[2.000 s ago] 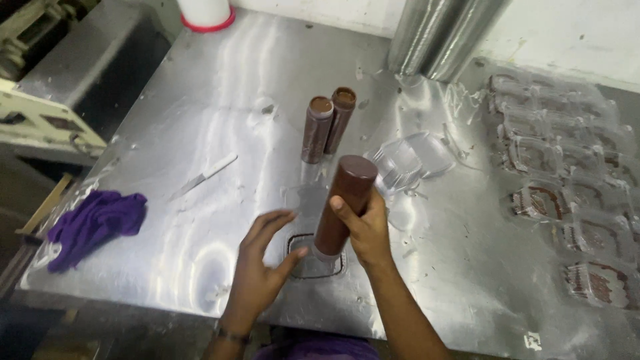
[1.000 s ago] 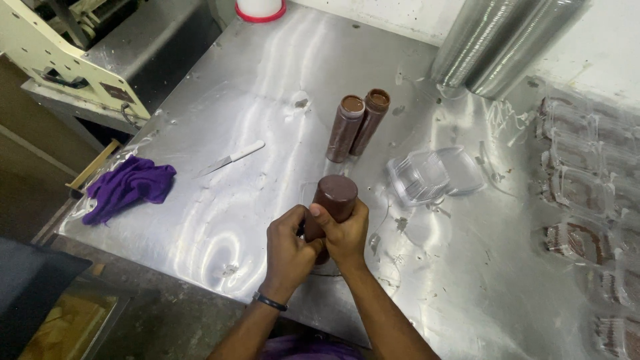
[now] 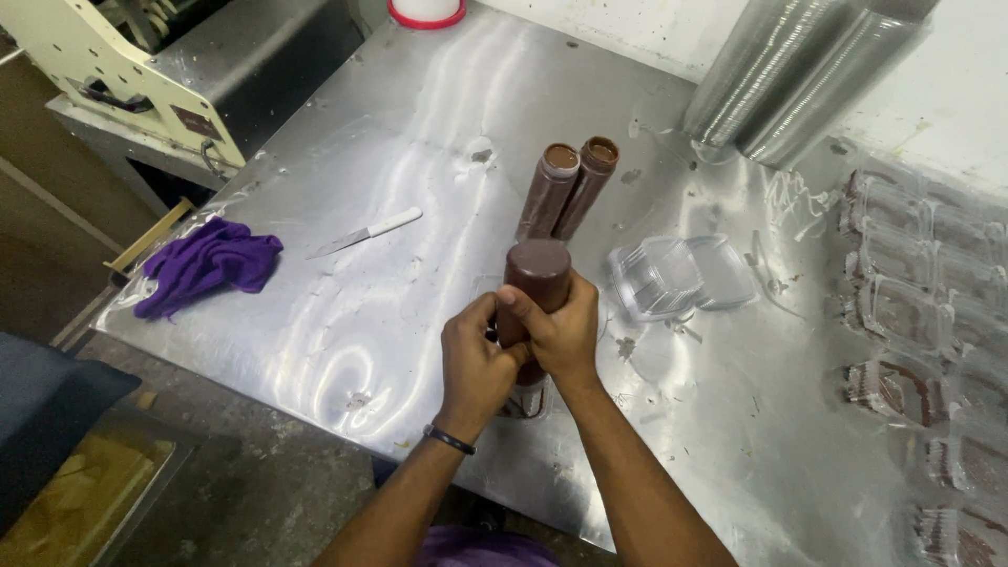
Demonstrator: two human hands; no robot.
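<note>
Both my left hand (image 3: 480,362) and my right hand (image 3: 563,327) are closed around an upturned plastic bottle (image 3: 538,272) of brown sauce, its flat base uppermost. Directly beneath it sits a clear plastic container (image 3: 535,403) with brown contents, mostly hidden by the hands and bottle. Just beyond the held bottle, two open bottles (image 3: 550,189) (image 3: 594,177) filled with brown sauce stand side by side. An open clear container (image 3: 661,276) lies to the right of my right hand.
A white-handled knife (image 3: 394,222) and a purple cloth (image 3: 213,264) lie on the steel table (image 3: 378,299) to the left. Filled clear containers (image 3: 906,311) line its right side. Tall stacks of clear plastic containers (image 3: 827,87) stand by the wall. A red-rimmed white tub (image 3: 428,22) is at the back.
Two seconds ago my left hand was apart from the bottle, beside the container; it then closed on the bottle with my right. The bottle has gone from tilted to more upright.
</note>
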